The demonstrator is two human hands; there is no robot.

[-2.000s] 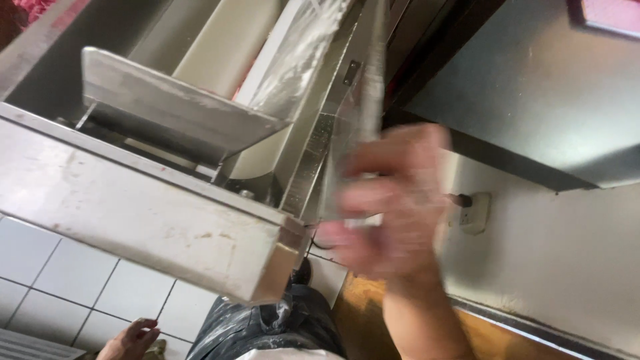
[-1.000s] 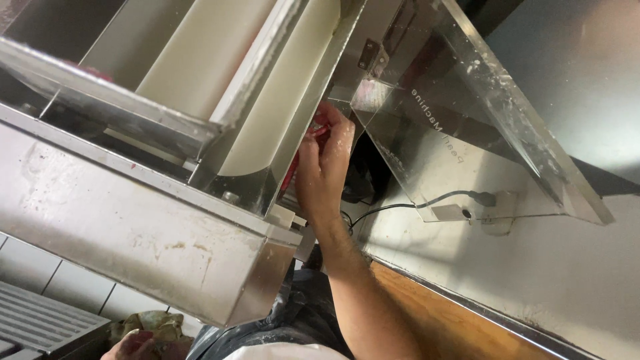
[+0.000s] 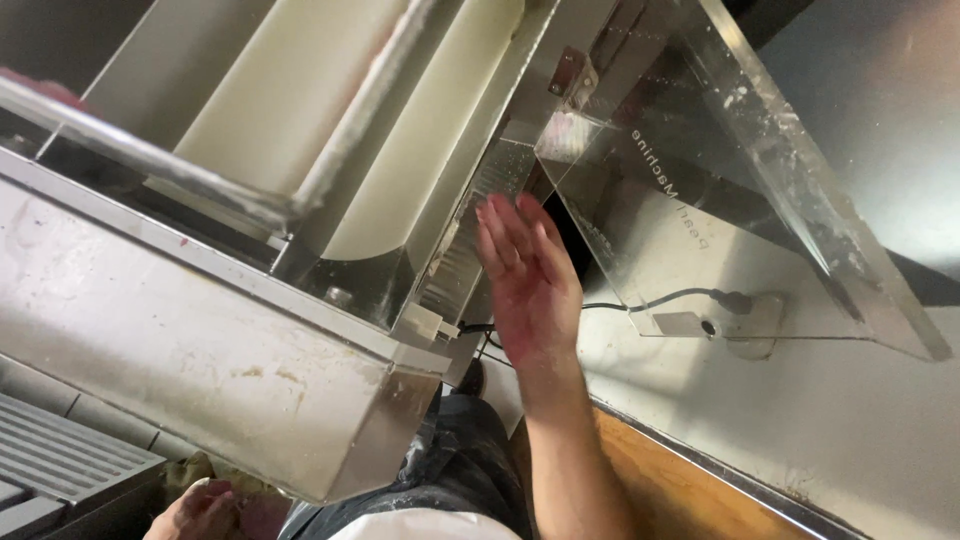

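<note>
My right hand (image 3: pixel 529 270) is raised beside the right side of a stainless steel machine (image 3: pixel 187 322), its reddish palm in sight, fingers extended and nothing in them. Pale rollers (image 3: pixel 420 142) lie in the machine's top opening, behind a clear guard (image 3: pixel 150 161). To the right of that hand a clear hinged cover (image 3: pixel 720 195) bearing writing stands swung out. My left hand (image 3: pixel 199 510) is low at the bottom edge, below the machine's front panel, near a greenish-brown cloth-like thing (image 3: pixel 191 471). Its fingers are partly hidden, so whether it holds anything is unclear.
A black plug (image 3: pixel 731 301) with a cable sits in a wall socket behind the clear cover. At the lower left is a grey slatted surface (image 3: pixel 67 442) by floor tiles. A metal-edged wooden surface (image 3: pixel 660 480) runs along the lower right. My legs are close to the machine's corner.
The clear cover, upright against the machine's side two seconds ago, is swung out to the right. My right hand has come away from the red thing it was touching at the machine's side.
</note>
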